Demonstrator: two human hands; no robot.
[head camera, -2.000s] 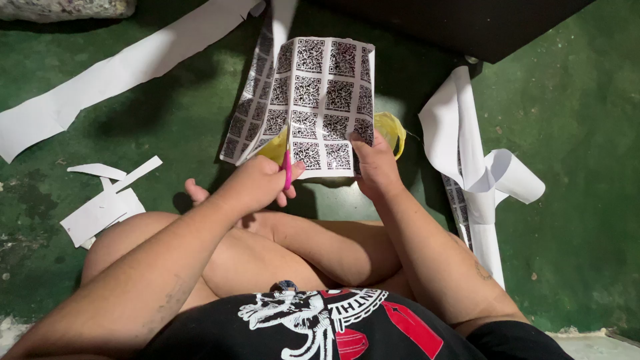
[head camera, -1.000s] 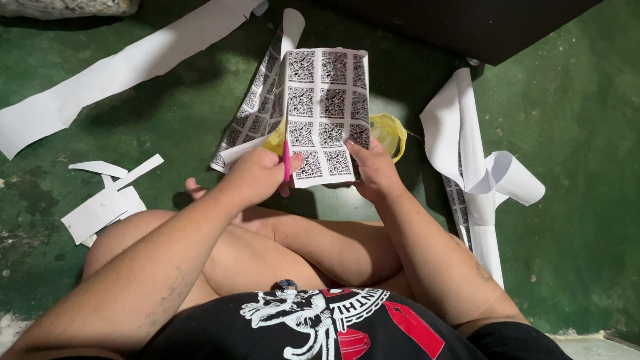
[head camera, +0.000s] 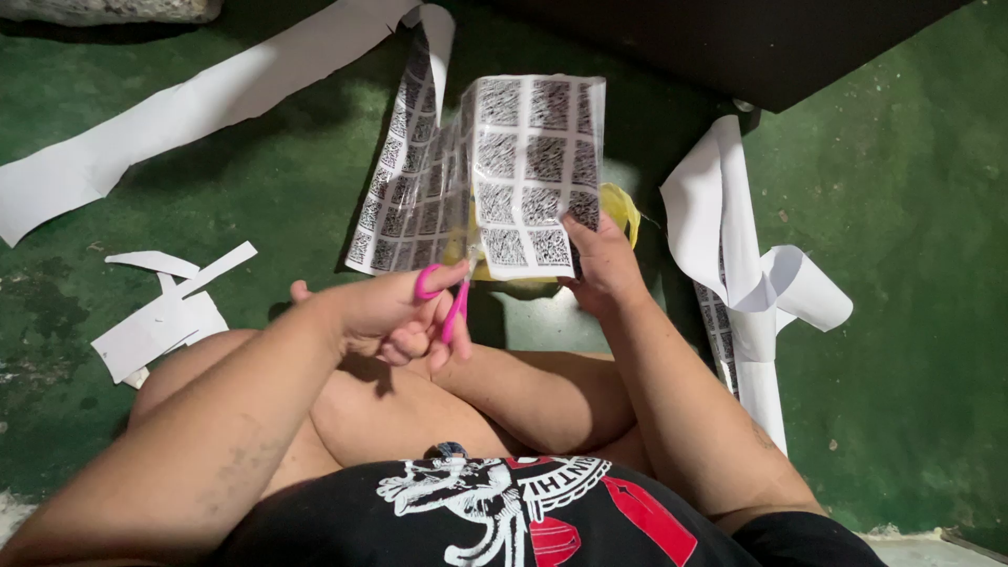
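My left hand (head camera: 413, 319) has its fingers in the pink handles of a pair of scissors (head camera: 455, 303), which stand spread apart. The blades point up at the lower edge of a sheet printed with rows of square codes (head camera: 524, 177); where they meet the sheet is blurred. My right hand (head camera: 602, 264) grips the sheet's lower right corner, thumb on the printed face. A longer printed strip (head camera: 405, 185) slopes down on the sheet's left side, its top end curled over. Behind the sheet lies a yellow plastic bag (head camera: 620, 206), mostly hidden.
A long white paper strip (head camera: 189, 102) crosses the green floor at upper left. White paper scraps (head camera: 161, 319) lie beside my left knee. Curled white paper with a printed face (head camera: 752, 299) lies at right. A dark panel (head camera: 709, 39) stands at the top, a stone-like object (head camera: 118, 9) at upper left.
The scissor handles, closer together a second ago, are now spread, and my left hand has moved slightly down. The printed sheet has shifted and its face is blurred.
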